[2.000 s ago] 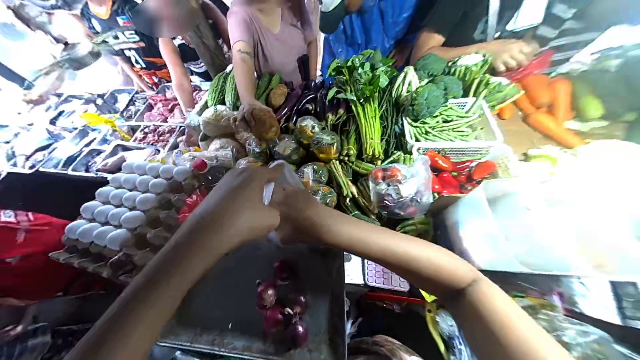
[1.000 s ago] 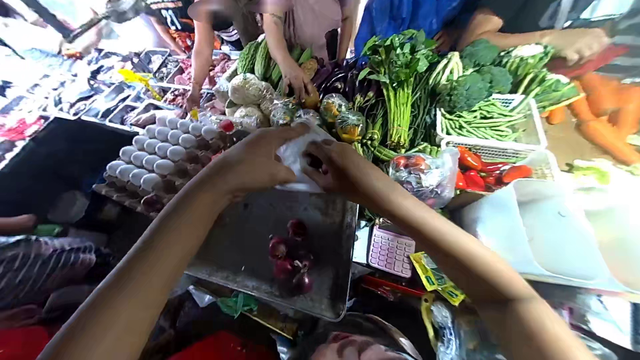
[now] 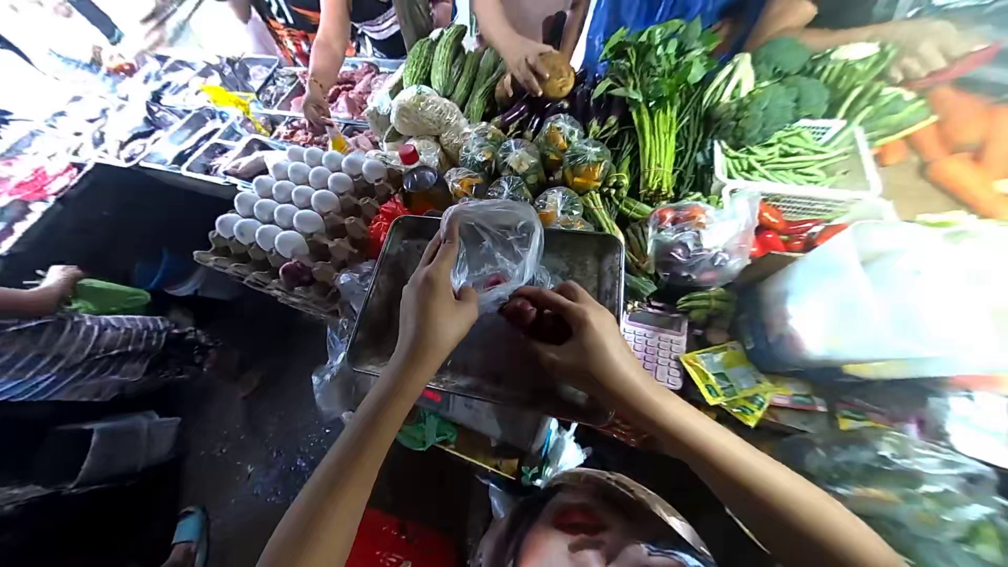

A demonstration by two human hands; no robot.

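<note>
My left hand point(image 3: 433, 303) grips the left rim of a clear plastic bag point(image 3: 498, 240), whose mouth faces up. Something reddish, apparently an onion, shows inside near the bag's bottom. In my right hand point(image 3: 579, 331), just right of the bag's lower edge, are red onions point(image 3: 521, 312); how many is hidden by the fingers. Both hands are above a worn metal tray point(image 3: 488, 378), which rests on a scale with a lit red display point(image 3: 431, 395). No onions show on the tray's visible part.
Left stand egg cartons point(image 3: 256, 276) with white eggs and one onion. Behind are wrapped vegetables point(image 3: 520, 157), leafy greens point(image 3: 657, 118) and a basket of green beans point(image 3: 787, 161). A pink calculator point(image 3: 656, 346) and bagged tomatoes point(image 3: 701, 236) are at right. Other people's hands reach in at the back.
The plastic bag, bunched between my hands before, is now spread wide. The onions that lay on the tray have left it, and my right hand holds some. The view has shifted.
</note>
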